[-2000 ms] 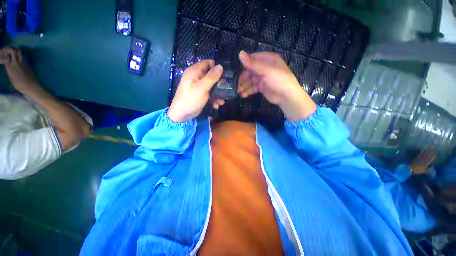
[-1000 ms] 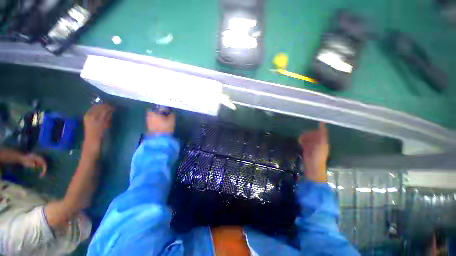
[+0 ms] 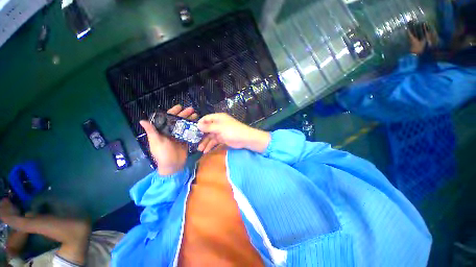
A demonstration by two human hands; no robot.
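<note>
A phone body, black with silvery-blue circuitry on its lower part and a round dark shape at its upper end, lies across my left hand. My left hand is palm up, with the fingers behind the phone. My right hand pinches the phone's lower end. Whether my right fingertips also hold a small part is hidden. The black blister tray lies just beyond both hands.
Phone bodies lie on the green bench at left, near a blue bin. A clear tray is at upper right. A neighbour's arm is lower left, a blue sleeve right, above a blue crate.
My hands were apart and reaching toward the white fixture; they are now together near my chest with the phone body between them. The view has turned, and the tray appears tilted.
</note>
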